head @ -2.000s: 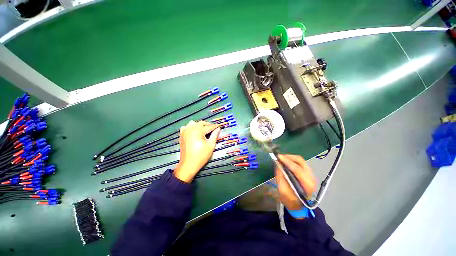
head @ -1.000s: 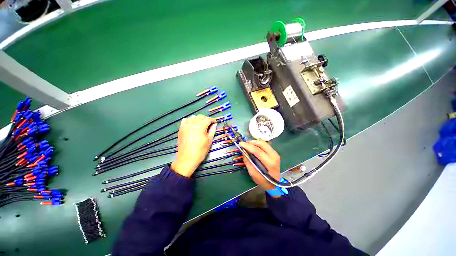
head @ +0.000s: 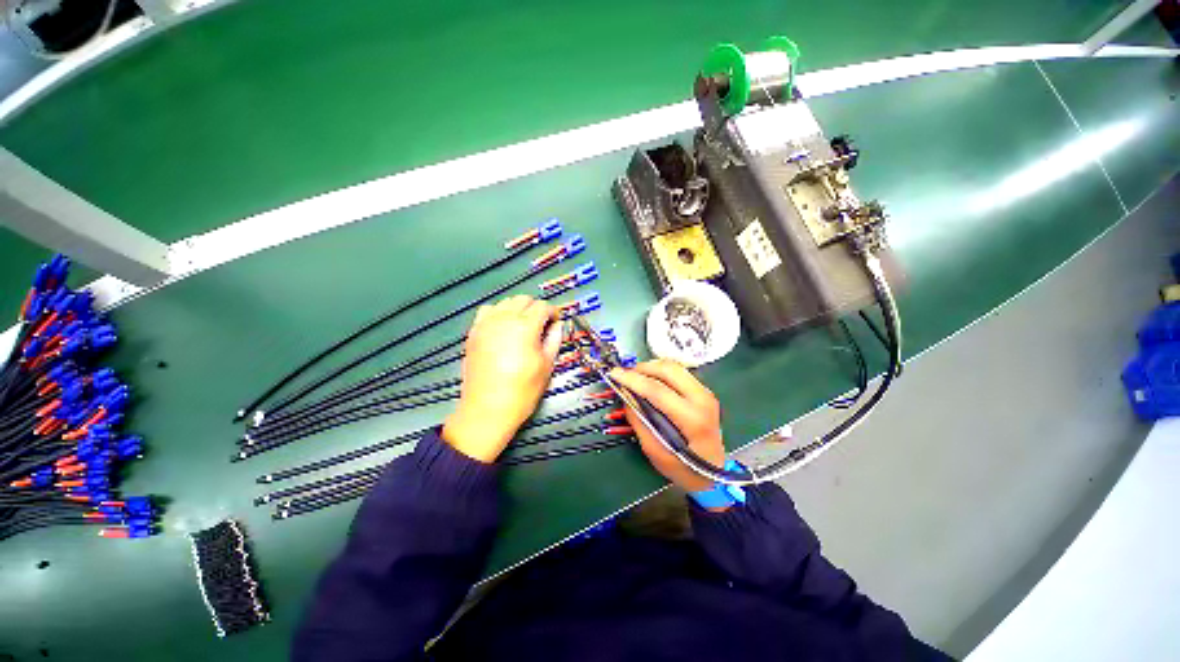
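Several black cables (head: 375, 334) lie in a row on the green bench, their blue and red ends (head: 569, 278) to the right. My left hand (head: 505, 362) is over the middle of the row, fingertips pinched at a cable's red and blue end; what they pinch is too small to tell. My right hand (head: 673, 411) holds the soldering iron (head: 657, 420) like a pen, its tip at the cable end beside my left fingertips. A grey hose (head: 828, 444) curves from the iron to the soldering station (head: 789, 246).
A white cup (head: 694, 325) with silvery bits stands beside the iron stand (head: 657, 194) and yellow sponge (head: 687, 255). A green-rimmed solder reel (head: 751, 75) sits above the station. A cable pile (head: 71, 401) lies far left, a block of small black parts (head: 229, 577) lower left.
My right hand has moved left from beside the white cup, bringing the iron to the cable end by my left fingertips. Over the last second both hands have stayed nearly in place.
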